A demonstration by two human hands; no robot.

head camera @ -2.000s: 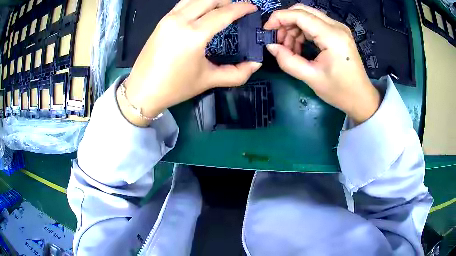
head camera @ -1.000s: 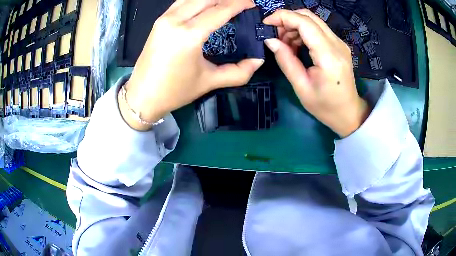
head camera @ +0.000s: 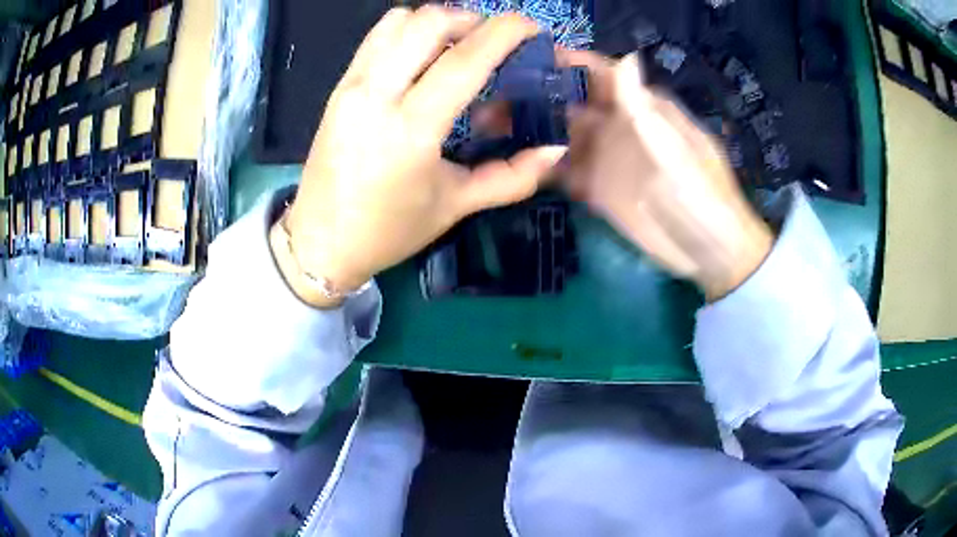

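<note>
My left hand is shut on a black plastic frame, gripping it by its upper and lower edges above the tray. A small black slotted piece sits at the frame's right end. My right hand is blurred and lies against the frame's right end; its fingertips are partly hidden, and whether it grips anything cannot be told. A fanned stack of black frames lies on the green bench just below my hands.
The black parts tray lies across the bench, with silvery-blue pins behind my left hand and loose small slotted pieces at right. Cardboard sheets lie at left, covered in rows of frames, and right. Clear plastic film edges the left sheet.
My right hand has shifted from pinching the small piece to lower along the frame's right end, now blurred. The held frame has tilted slightly. The bench view has shifted slightly downward.
</note>
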